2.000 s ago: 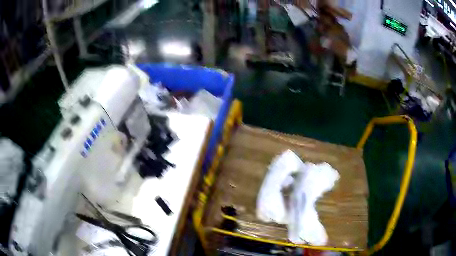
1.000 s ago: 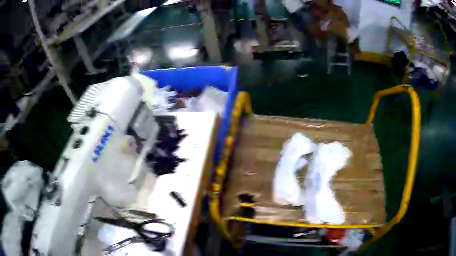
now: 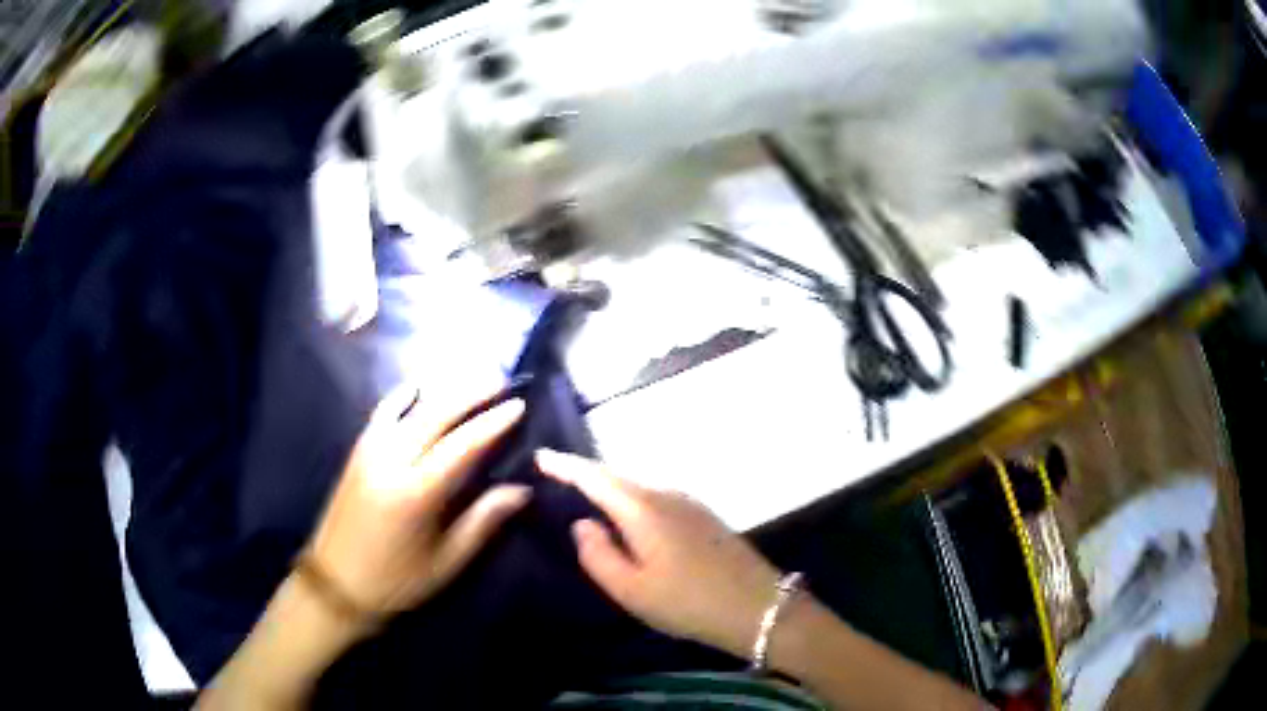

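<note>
The dark navy garment [image 3: 236, 375] spreads over the table left of the needle and down over the lap. A folded edge of it runs up to the presser foot area [image 3: 577, 292], brightly lit. My left hand [image 3: 403, 507] lies on the garment below the needle, fingers spread. My right hand [image 3: 653, 549] is beside it at the garment's edge, fingers bent; whether it pinches cloth is not clear. The white sewing machine [image 3: 667, 111] stands above, blurred. A white elongated bar [image 3: 343, 236] hangs left of the needle.
Black-handled shears [image 3: 896, 333] and a slimmer tool [image 3: 764, 257] lie right of the needle. A small black strip [image 3: 1017, 331], dark scraps [image 3: 1073, 208] and a blue bin [image 3: 1188, 167] are farther right. The trolley top [image 3: 1188, 417] holds white pieces [image 3: 1146, 570] at lower right.
The view has swung left and down from the trolley to the needle area. Both hands and the navy garment are now in the picture; the machine and shears appear farther right.
</note>
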